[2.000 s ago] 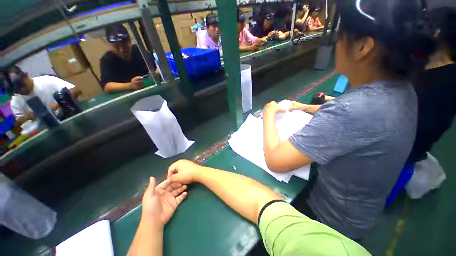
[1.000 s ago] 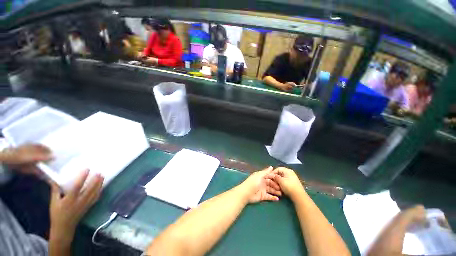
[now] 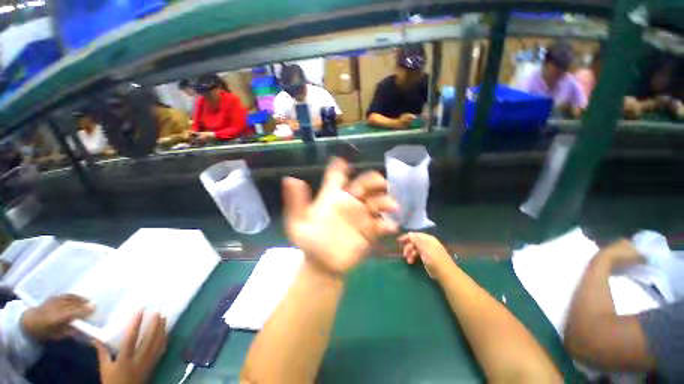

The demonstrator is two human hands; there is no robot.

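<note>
My left hand (image 3: 337, 217) is raised in the middle, palm up, fingers spread and slightly blurred; it holds nothing that I can see. My right hand (image 3: 426, 253) is lower and to its right, near the table's far edge, fingers curled with the thumb near the fingertips; nothing shows in it. A stack of white packing paper (image 3: 262, 289) lies left of my left forearm, which partly covers it. An open-topped white wrapped piece (image 3: 409, 187) stands beyond my hands. Another wrapped piece (image 3: 235, 196) stands tilted further left.
A black slab with a white cable (image 3: 210, 330) lies left of the paper stack. A neighbour's hands (image 3: 131, 349) are at white sheets (image 3: 161, 262) on the left. A neighbour's arm (image 3: 607, 300) crosses fanned paper (image 3: 551, 270) at right. A green post (image 3: 592, 127) rises there. A blue crate (image 3: 510, 109) is across the line.
My hands were together and have parted. My left hand has risen and opened, while my right hand stays low near the table's far edge. The view has turned left from the earliest frame.
</note>
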